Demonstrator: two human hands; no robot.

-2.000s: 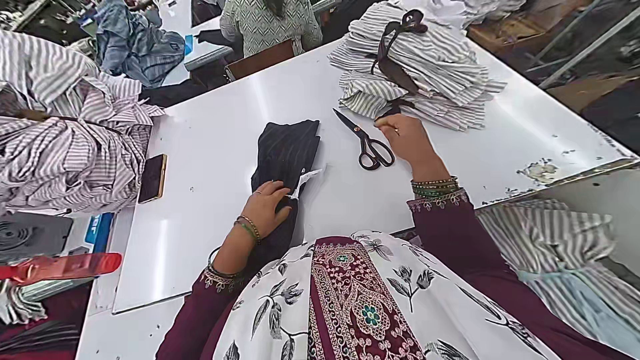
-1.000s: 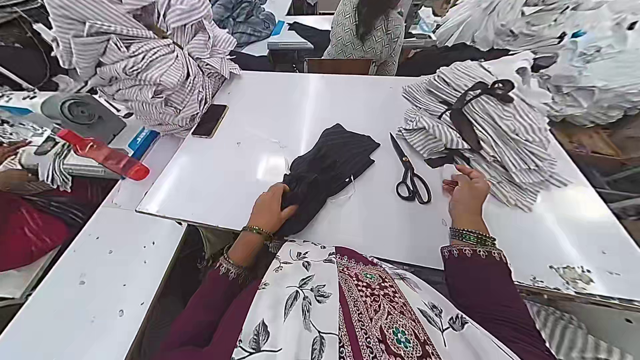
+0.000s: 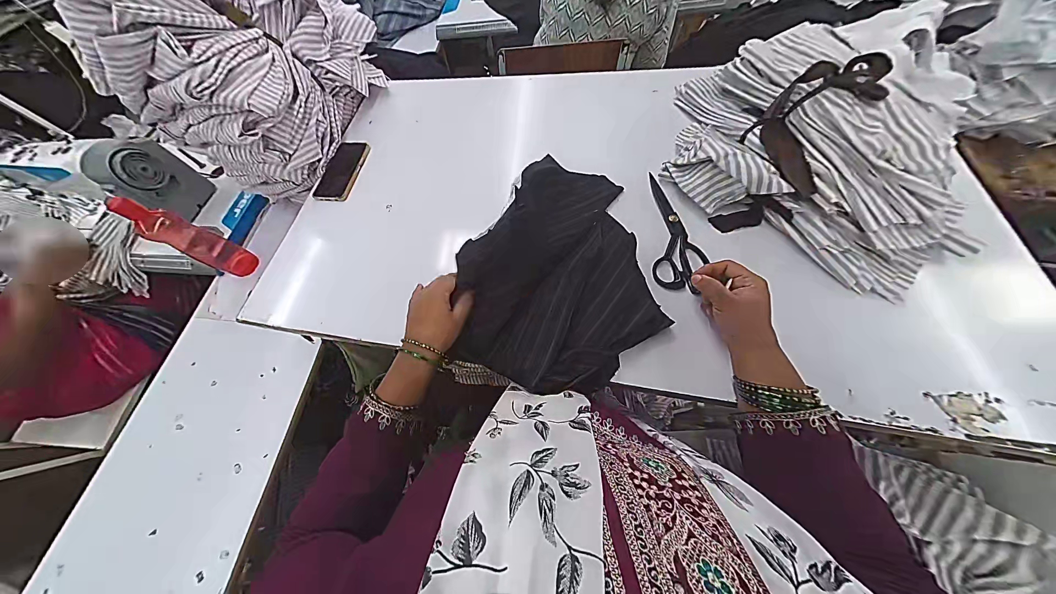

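A dark pinstriped fabric piece (image 3: pixel 561 272) lies on the white tabletop (image 3: pixel 445 124) in front of me and reaches over its near edge. My left hand (image 3: pixel 439 313) grips its left edge between thumb and fingers. Black-handled tailor's scissors (image 3: pixel 675 235) lie to the right of the cloth, blades pointing away from me. My right hand (image 3: pixel 733 299) is beside the scissors' handle loops, thumb and forefinger at the right loop; whether they hold it cannot be told. Beyond it is a stack of grey-and-white striped fabric pieces (image 3: pixel 833 165) with a dark cloth tie (image 3: pixel 784 153) on top.
A heap of striped cloth (image 3: pixel 239 91) covers the table's far left corner, near a phone (image 3: pixel 341 172). Further left are a red plastic object (image 3: pixel 181 235), a sewing machine (image 3: pixel 140 173) and another person's arm. A person sits beyond the wooden chair back (image 3: pixel 563 58).
The dark fabric has come nearer to me and is spread wider, with my left hand at its left edge. My right hand has moved from the striped stack to the scissors' handles.
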